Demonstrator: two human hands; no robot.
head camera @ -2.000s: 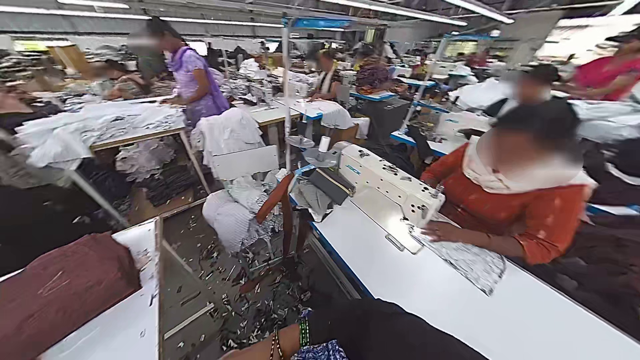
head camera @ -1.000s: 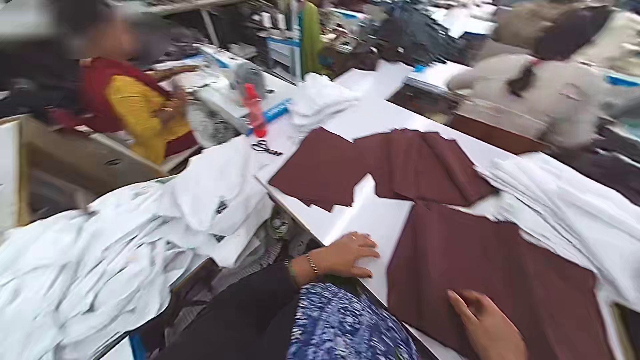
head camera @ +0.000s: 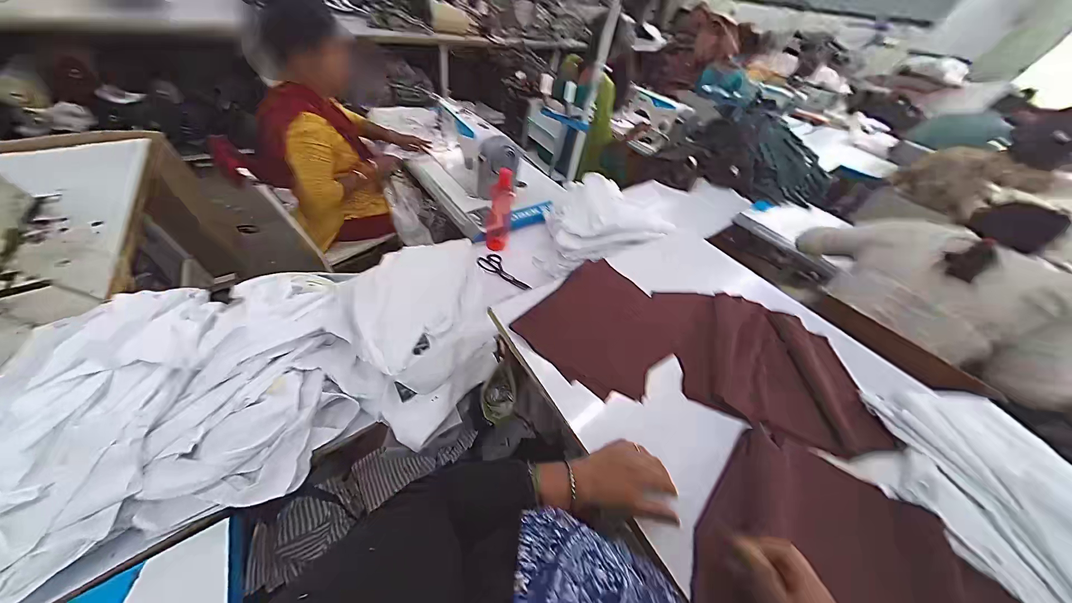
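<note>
Two dark maroon fabric pieces (head camera: 837,519) lie on the white table (head camera: 674,452), the farther one (head camera: 653,327) reaching toward the middle of the tabletop. My left hand (head camera: 624,481) is over the table's near edge, left of the nearer piece, fingers a little apart and nothing seen in them. Blurred at the bottom edge, my right hand (head camera: 779,569) is over the nearer maroon piece; whether it grips the fabric cannot be made out. Beyond the farther piece lie black-handled scissors (head camera: 502,272), near an upright red bottle (head camera: 500,209) and a folded white fabric stack (head camera: 599,218).
White garment pieces (head camera: 209,402) are heaped on the left, with striped cloth (head camera: 306,532) below. More white fabric (head camera: 980,477) lies along the right. A co-worker in yellow (head camera: 322,167) sits at a sewing machine (head camera: 494,163). At right is another person's light-clothed back (head camera: 921,285).
The view has swung from a sewing station with a worker in orange to this table. Since one second ago, both hands remain near the nearer maroon piece.
</note>
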